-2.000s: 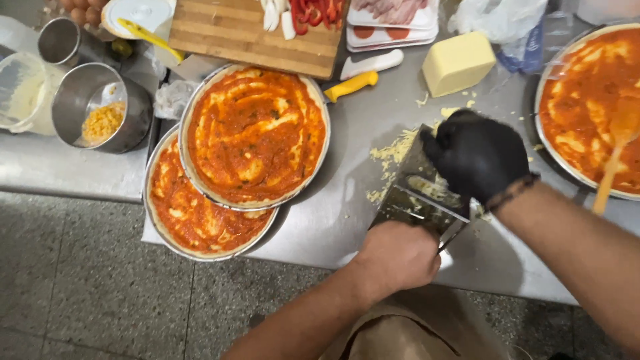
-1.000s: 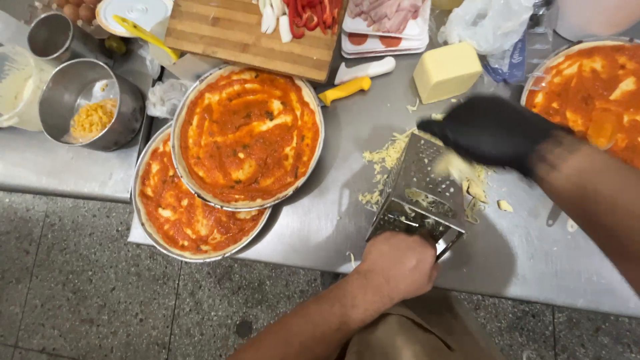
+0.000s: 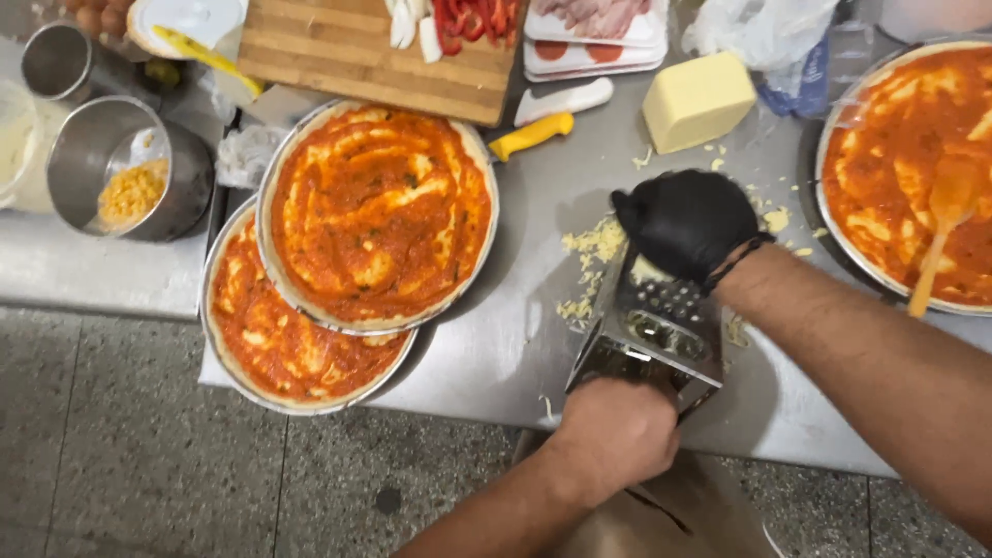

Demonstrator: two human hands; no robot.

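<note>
A metal box grater [image 3: 647, 333] lies tilted on the steel table near its front edge. My bare left hand [image 3: 620, 430] grips it by the near end; the handle itself is hidden. In a black glove, my right hand [image 3: 686, 225] presses a piece of cheese [image 3: 649, 270] on the grater's upper face, and only a bit of the cheese shows under the fingers. Grated cheese [image 3: 593, 244] lies left of the grater, with more bits at its right. Beyond my right hand stands a block of yellow cheese [image 3: 697, 101].
Two sauced pizza bases [image 3: 380, 217] overlap at left; another [image 3: 891, 170] holds a spoon [image 3: 930, 263]. Behind are a cutting board [image 3: 364, 58] with sliced peppers, a white-handled knife [image 3: 566, 101], a yellow handle [image 3: 531, 137] and trays of sliced meat [image 3: 597, 58]. A steel pot [image 3: 128, 170] holds corn-like bits.
One second ago my right hand was off to the right, blurred, with cheese pieces beneath it; now it is back over the grater's upper face. My left hand has kept its hold.
</note>
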